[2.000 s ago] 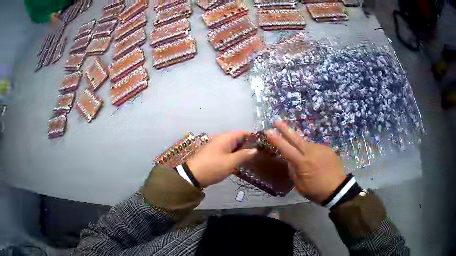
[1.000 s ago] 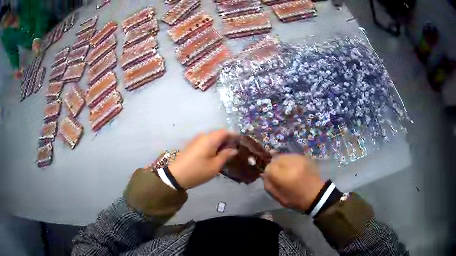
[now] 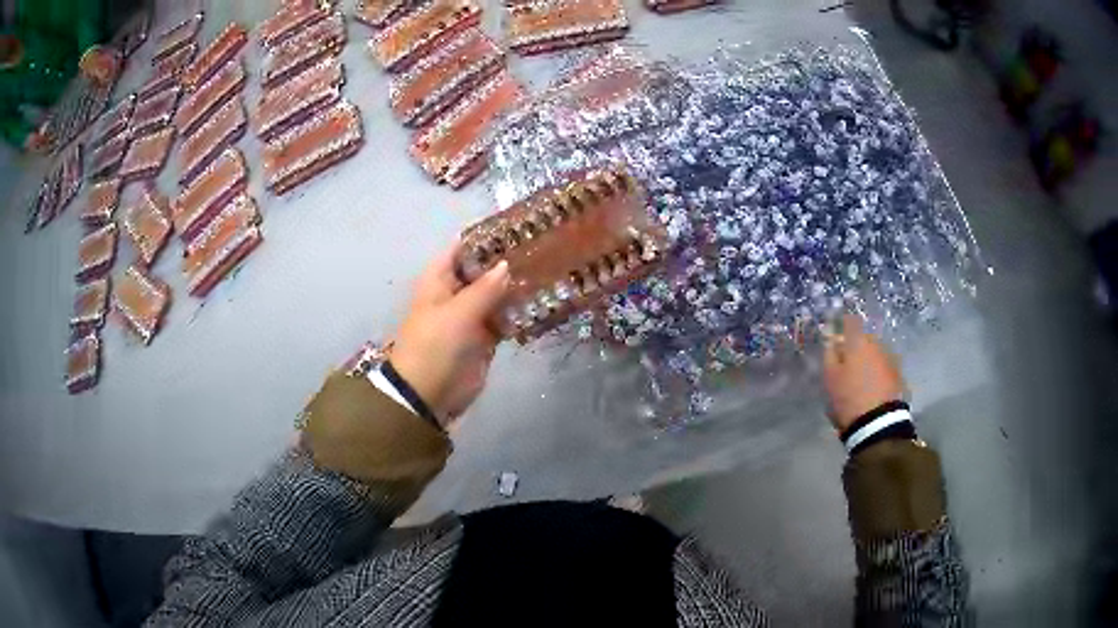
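Note:
My left hand (image 3: pixel 444 331) holds a brown circuit board panel (image 3: pixel 570 252) by its left end, tilted, with rows of dark and shiny marks along both long edges. The panel is raised in front of a large heap of small blue, violet and white components (image 3: pixel 809 184). My right hand (image 3: pixel 861 374) is at the heap's near right edge, fingers drawn together with the fingertips at the components' leads. Whether it grips a component is too blurred to tell.
Many brown panels (image 3: pixel 313 145) lie in slanting columns over the far left and back of the pale grey table (image 3: pixel 319 405). A loose small piece (image 3: pixel 506 483) lies near the front edge. Clear plastic (image 3: pixel 944 196) edges the heap. Part of a person in green (image 3: pixel 22 98) shows at the upper left.
My left hand has lifted the panel forward and turned its marked face into view. My right hand has left the panel and moved right to the heap's edge. The camera view has shifted.

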